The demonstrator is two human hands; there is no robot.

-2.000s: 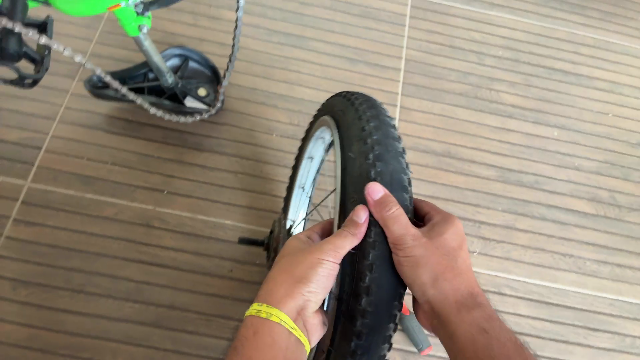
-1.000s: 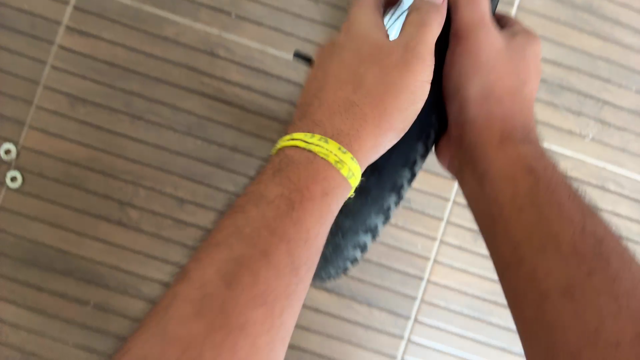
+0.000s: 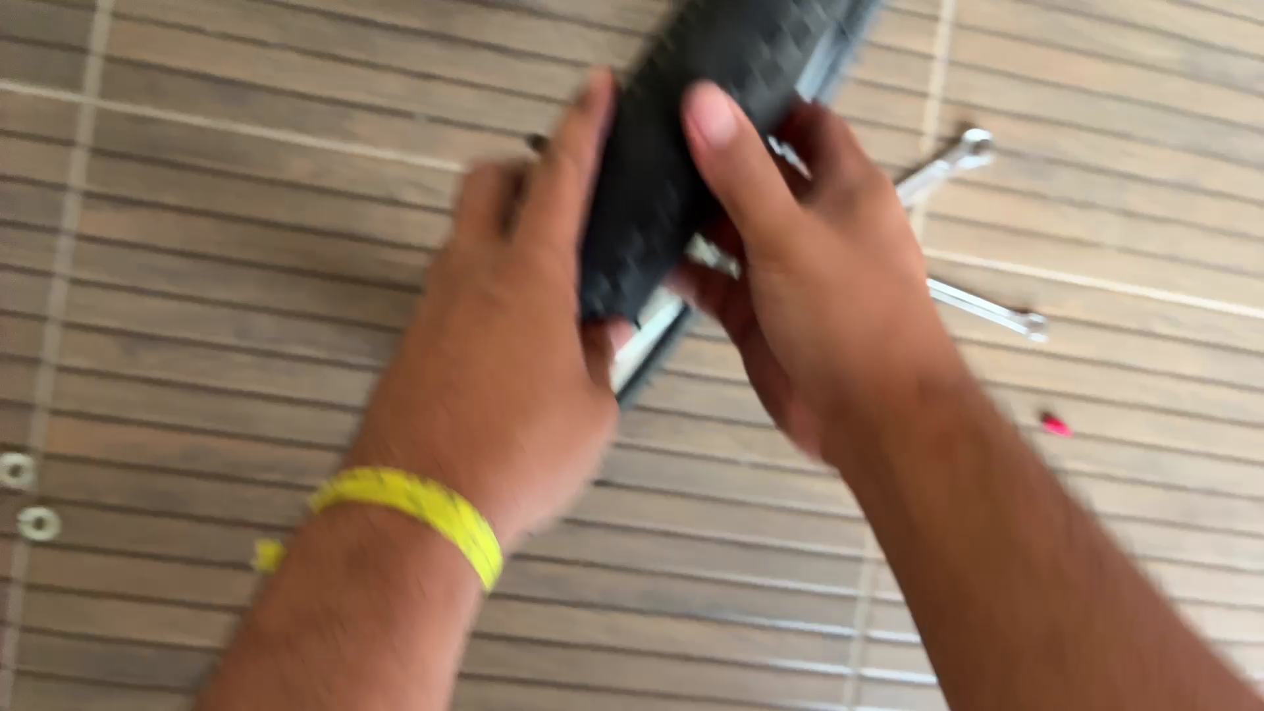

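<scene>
A bicycle wheel with a black knobby tire [image 3: 657,168] is tilted at the top centre, its upper part out of view. My left hand [image 3: 513,306], a yellow band at the wrist, grips the tire from the left side. On the other side my right hand [image 3: 820,237] holds it, thumb on the tread and fingers around toward the metal rim [image 3: 647,341]. Motion blurs the wheel and both hands, and the fingers partly hide the rim.
Two metal wrenches [image 3: 987,308] lie on the striped tile floor [image 3: 247,346], right of the wheel. A small red object [image 3: 1055,424] is below them. Two washers or nuts [image 3: 39,523] rest at the far left.
The view has shifted a lot; the green bicycle frame and chain seen two seconds ago are out of view. Both hands stay on the wheel, which is now tilted differently.
</scene>
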